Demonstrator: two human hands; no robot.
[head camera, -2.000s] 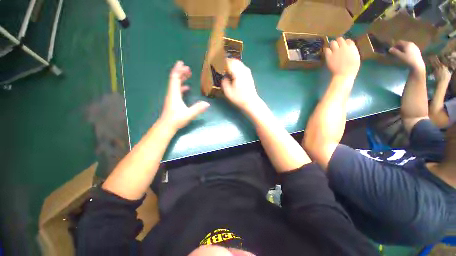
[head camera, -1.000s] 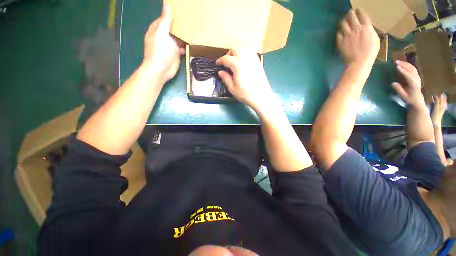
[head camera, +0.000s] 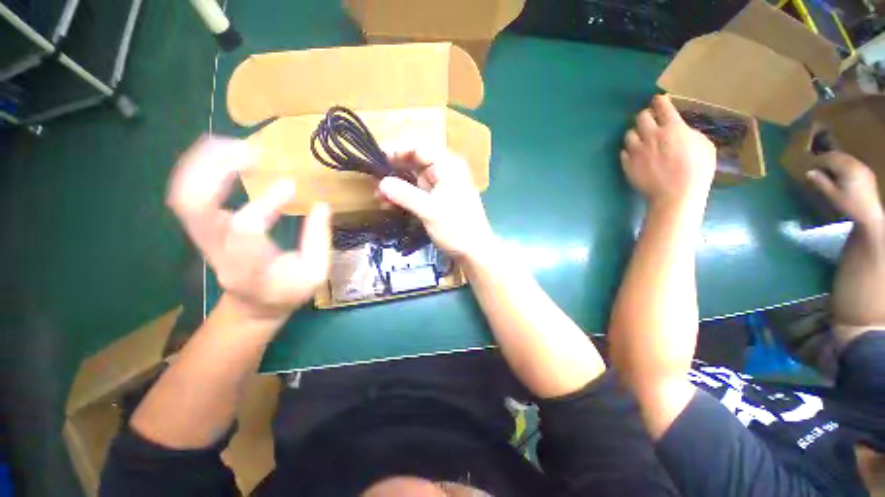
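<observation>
An open brown product box (head camera: 325, 303) lies on the green table, its long lid folded back away from me. Inside are a greyish clear bag (head camera: 355, 275) at the left, a small block with a white label (head camera: 412, 278) at the right and dark cable along the back. My right hand (head camera: 432, 199) holds a coiled black cable (head camera: 344, 143) by one end above the box and lid. My left hand (head camera: 254, 228) is blurred, open and empty, raised at the left of the box with its fingers spread.
Another brown box (head camera: 432, 21) stands beyond the lid. At the right a co-worker's hand (head camera: 670, 153) is at an open box with black cable (head camera: 742, 160), with another hand and box farther right. An open supply carton (head camera: 102, 388) is at the lower left. A pipe frame (head camera: 92, 78) stands upper left.
The coiled cable has come up out of the box in my right hand. My left hand has let go of the lid, which now lies back. The box sits lower in view.
</observation>
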